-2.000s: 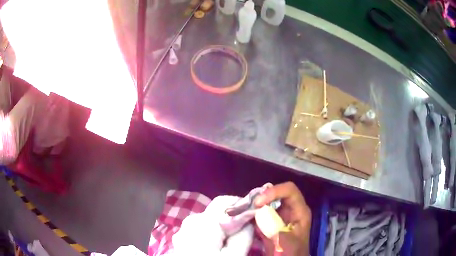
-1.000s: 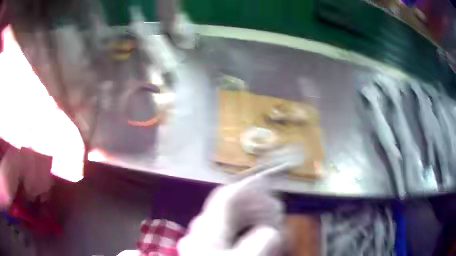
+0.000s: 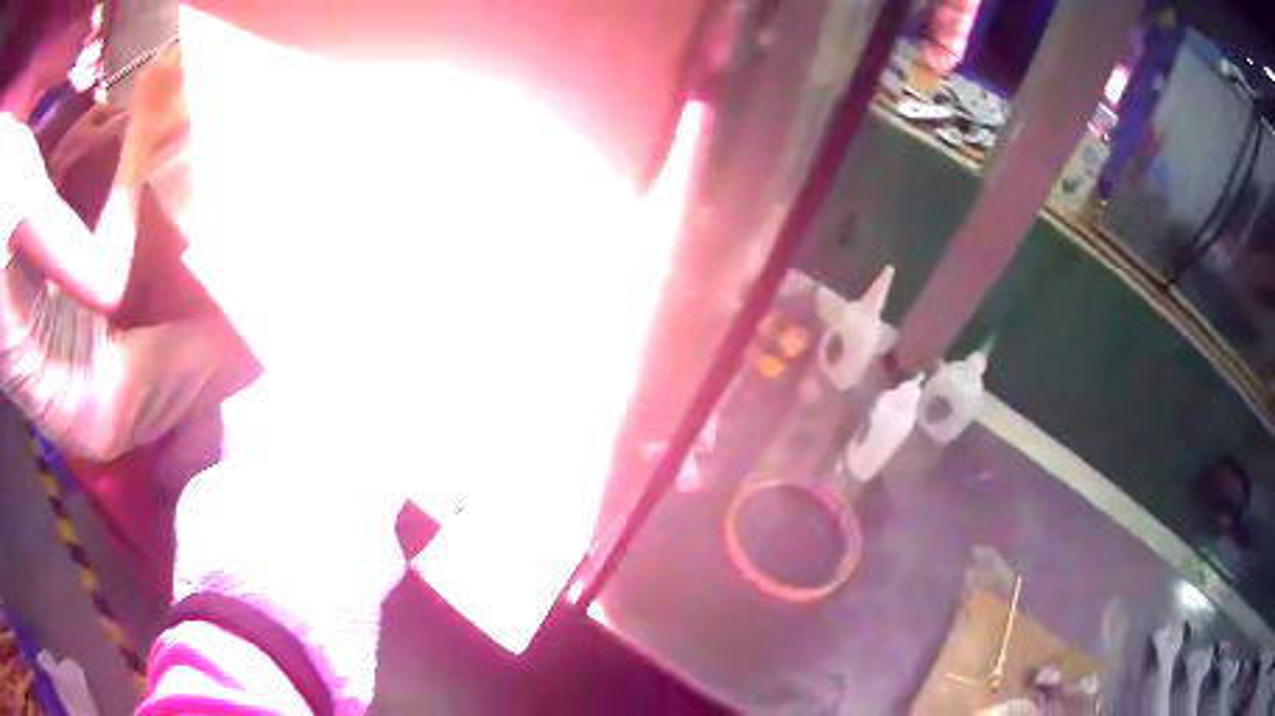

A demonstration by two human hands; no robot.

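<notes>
My left hand (image 3: 287, 560), in a white cotton glove with a pinkish sleeve at the wrist, reaches up from the lower left into the glare of the light panel (image 3: 420, 238). Its fingers are washed out by the glare, so I cannot tell what they hold. My right hand is not in view. The brown cardboard pad (image 3: 962, 669) is cut off by the bottom edge, with a yellow stick (image 3: 1007, 629) and small grey-white pieces (image 3: 1046, 681) on it.
A tape roll (image 3: 793, 540) lies on the metal bench (image 3: 671, 616). White bottles (image 3: 885, 427) stand behind it, near a slanting dark bar (image 3: 755, 308). Grey leg parts (image 3: 1196, 671) lie at lower right. Another person's arm (image 3: 84, 252) shows at far left.
The view has swung left and up. My left glove has moved from in front of the bench to the light panel. My right hand, seen two seconds ago with a pale part, has left the picture.
</notes>
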